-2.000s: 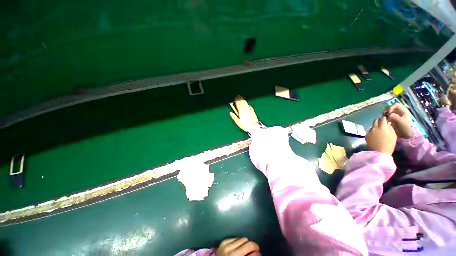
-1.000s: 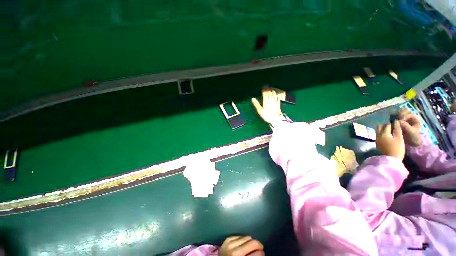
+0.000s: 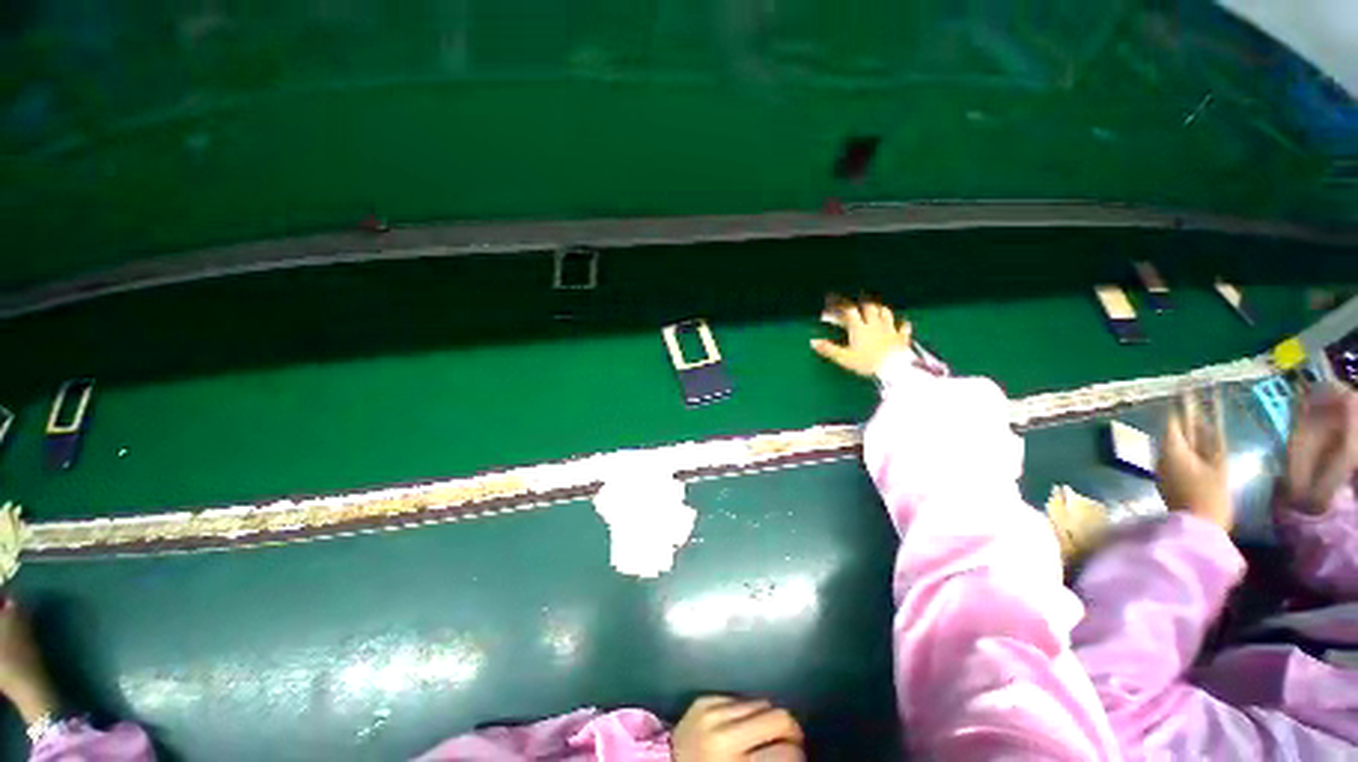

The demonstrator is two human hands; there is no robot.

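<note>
My right hand (image 3: 867, 340) reaches over the green belt, palm down with fingers spread. A small dark edge shows at its fingertips; whether it grips anything is hidden. A dark housing with a pale window frame (image 3: 699, 362) lies on the belt to its left, not touched. My left hand (image 3: 737, 730) is at the bottom edge, partly cut off, with curled fingers; its grip is hidden. A pile of white sheets (image 3: 646, 521) lies on the bench against the edge strip, between my hands and further left.
Other housings lie on the belt at left (image 3: 69, 423), by the far rail (image 3: 577, 270) and at right (image 3: 1119, 313). The worn edge strip (image 3: 492, 487) divides belt and bench. A neighbour's hands (image 3: 1196, 462) work at right near a pale piece (image 3: 1132, 447); another person's arm shows lower left.
My right hand let go of the framed housing and moved right to where another housing lay, which no longer shows clearly. My left hand stays low. The view has shifted.
</note>
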